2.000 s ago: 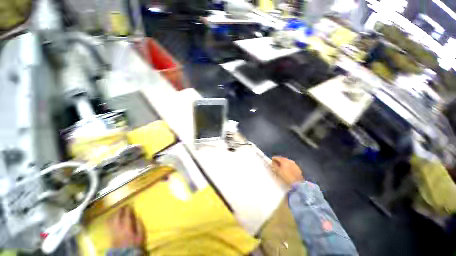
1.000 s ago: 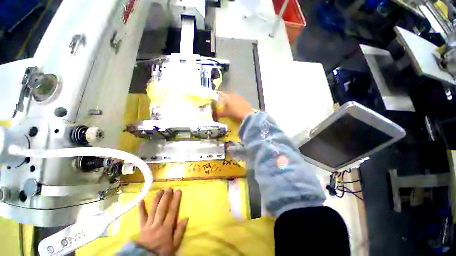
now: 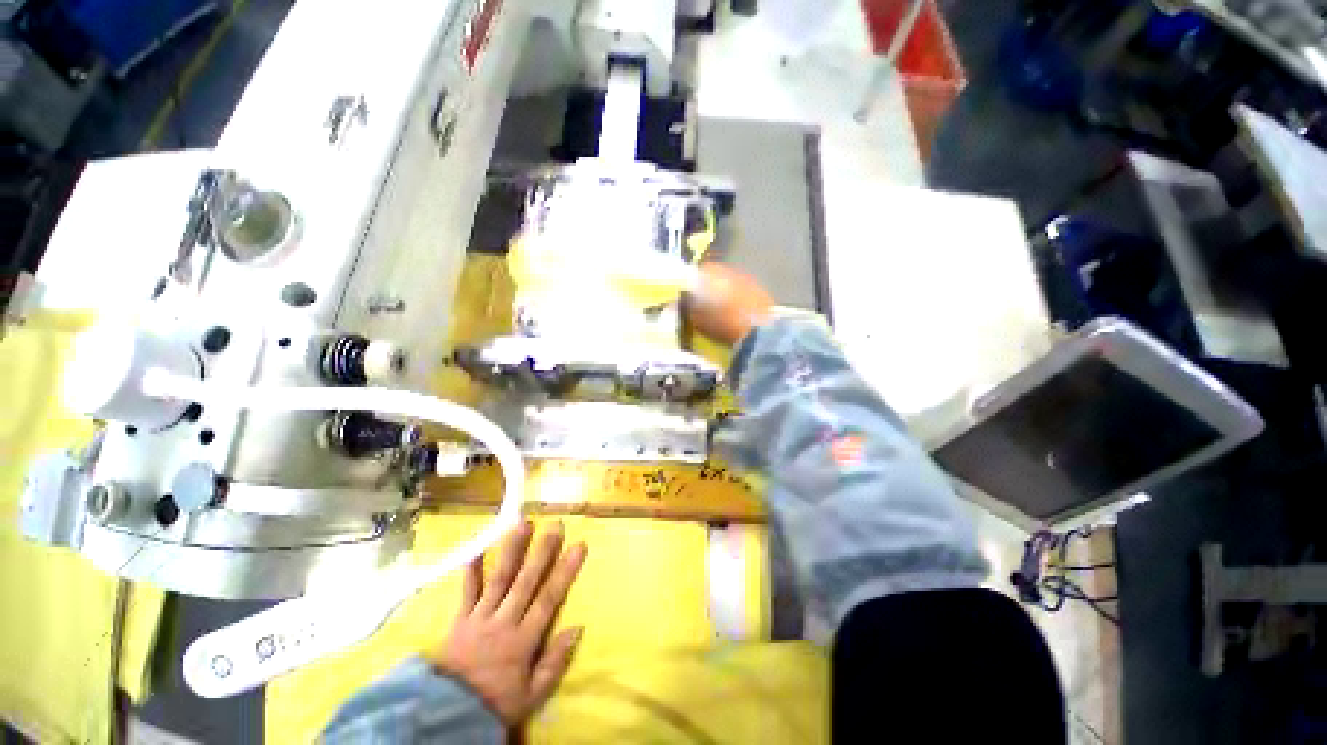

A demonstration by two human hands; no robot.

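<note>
A large yellow garment panel (image 3: 655, 582) lies in front of me. My left hand (image 3: 512, 629) rests flat on it, fingers spread, holding nothing. The orange-brown guide bar (image 3: 597, 486) with black handwriting crosses the cloth ahead of my fingers. Beyond it is the silver clamp unit (image 3: 619, 364), overexposed, with crinkled shiny yellow film or cloth (image 3: 626, 277) on top. My right hand (image 3: 725, 301) is at the right side of this unit, at the film's edge. Its fingertips are partly hidden and blurred, so its grip cannot be told.
The white sewing machine head (image 3: 277, 364) stands at left, with a curved lamp (image 3: 299, 635) reaching over the cloth. Yellow layers (image 3: 51, 582) lie far left. A control screen (image 3: 1099, 422) stands at right. A red bin (image 3: 917, 58) is at the back.
My right hand has moved from the table's right side to the clamp unit. My left hand stays on the cloth. The view has turned toward the machine, then shifted slightly.
</note>
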